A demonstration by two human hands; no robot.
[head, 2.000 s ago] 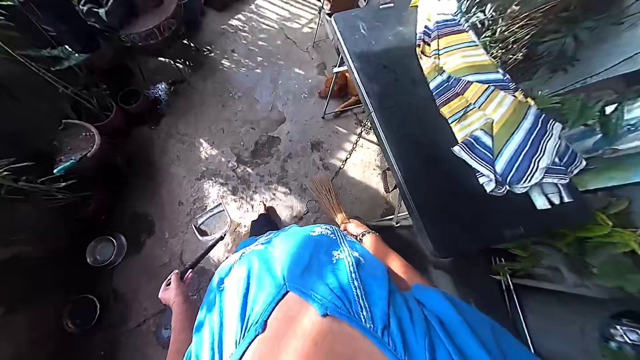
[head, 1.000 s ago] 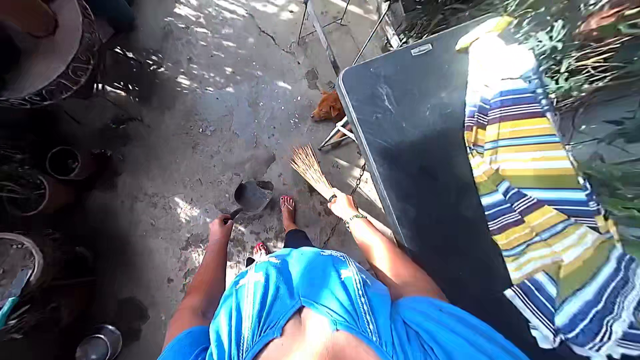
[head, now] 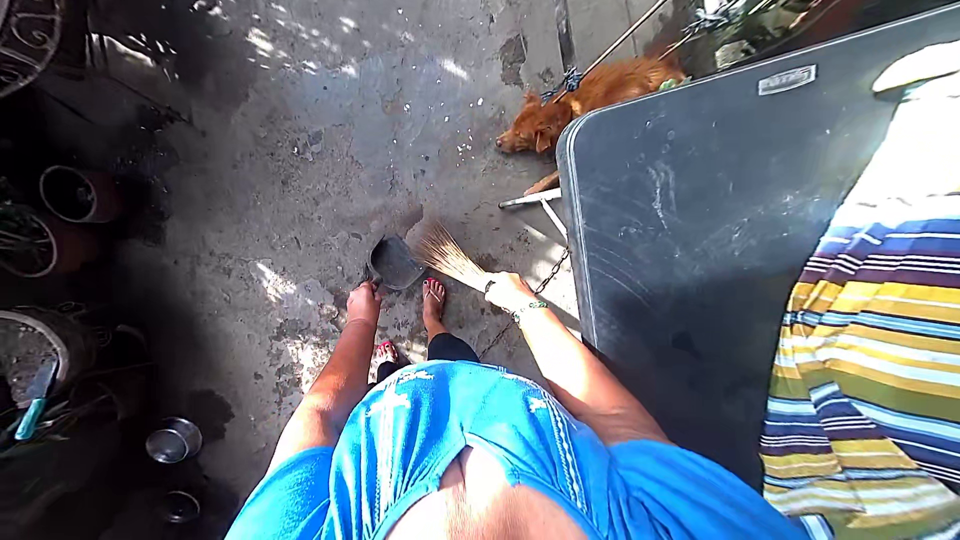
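Note:
My left hand (head: 364, 301) is closed around the handle of a dark dustpan (head: 396, 264), whose pan is low over the concrete floor in front of my feet. In my right hand (head: 508, 291) is the bound end of a short straw hand broom (head: 451, 255). Its bristles point up and left, close to the dustpan's right edge. Whether the bristles touch the pan or the floor, I cannot tell.
At right stands a dark folding table (head: 675, 187) with a striped cloth (head: 870, 352) on it. A brown dog (head: 600, 94) lies beyond its corner, near a chain (head: 553, 271). Flower pots (head: 79, 195), a metal bowl (head: 174, 440) and a teal-handled trowel (head: 31, 416) are at left.
The dustpan and the broom bristles have come closer together than a second ago. More of the dog shows now. The view has shifted.

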